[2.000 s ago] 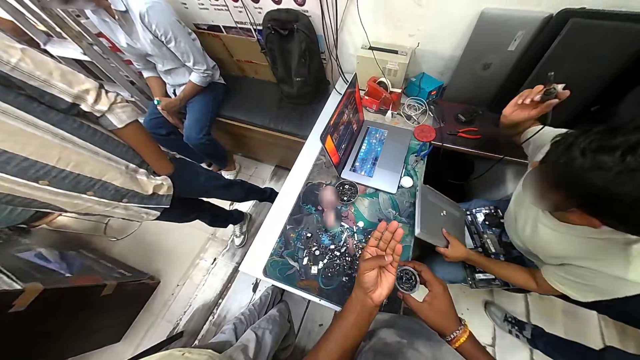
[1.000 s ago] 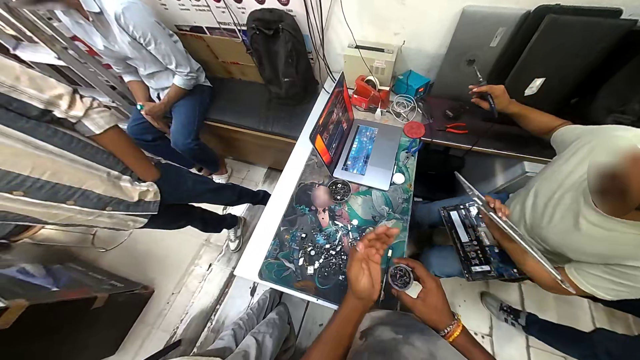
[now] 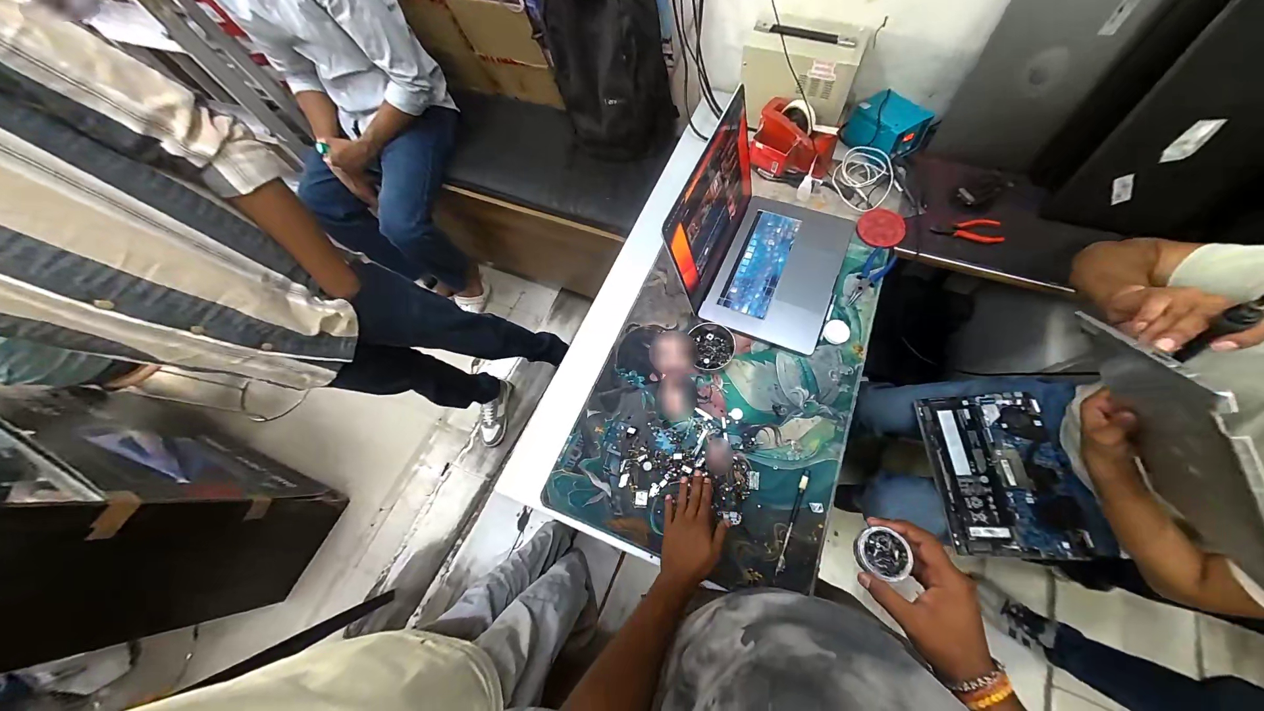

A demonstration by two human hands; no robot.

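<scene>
My left hand (image 3: 693,528) lies palm down at the near edge of a heap of small electronic parts (image 3: 657,469), its fingertips touching or just over them. The heap is spread on a patterned mat (image 3: 790,415). In my right hand (image 3: 933,592), beyond the table's right edge, is a small round clear container (image 3: 884,553) with small dark parts inside. Another round container (image 3: 711,346) of small parts stands on the mat near the open laptop (image 3: 780,267). A thin pen-like tool (image 3: 793,523) lies right of my left hand.
At right, a co-worker holds a laptop panel (image 3: 1165,415) and a dark tool above an opened laptop base (image 3: 997,474). Blue-handled pliers (image 3: 871,272), a red disc (image 3: 881,227), a red tape dispenser (image 3: 785,143) and orange-handled pliers (image 3: 978,232) lie farther back. People stand and sit at left.
My left hand has come down from above the mat onto the heap's near edge. My right hand keeps hold of the round container. The co-worker's tool hand has lowered to the laptop panel.
</scene>
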